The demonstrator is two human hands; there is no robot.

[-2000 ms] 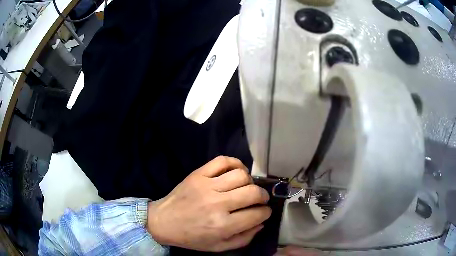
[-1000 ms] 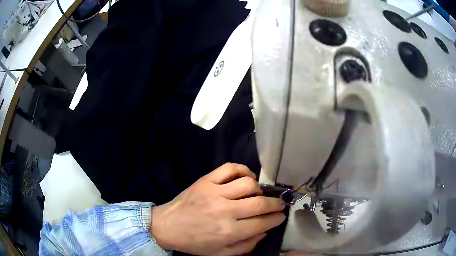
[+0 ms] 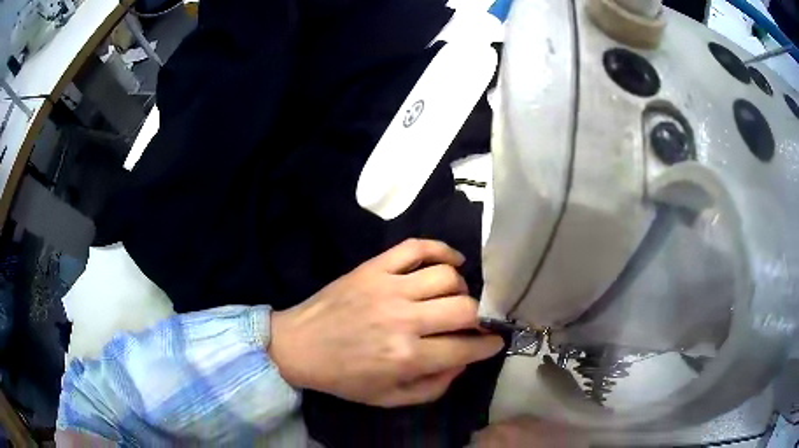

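Observation:
A large dark cloth (image 3: pixel 236 175) lies spread left of the sewing machine head. My left hand (image 3: pixel 385 328), in a blue plaid sleeve, lies on the cloth with its fingers bent and close together, holding the cloth edge down. Its fingertips are beside the small metal parts (image 3: pixel 526 339) under the head; the needle point is hidden. My right hand (image 3: pixel 526 433) shows only as a blurred sliver at the bottom edge, partly behind the white curved guard (image 3: pixel 762 297); its grip is hidden.
The white machine head (image 3: pixel 543 157) fills the right side, close to my left fingertips. A long white paddle shape (image 3: pixel 425 131) lies over the cloth. Another pale table (image 3: pixel 53 66) with a brown edge stands at the far left.
The machine head has shifted right and tilted in the picture. My left hand sits slightly higher in the picture. A pale gap now shows between cloth and head, with a thin dark piece in it.

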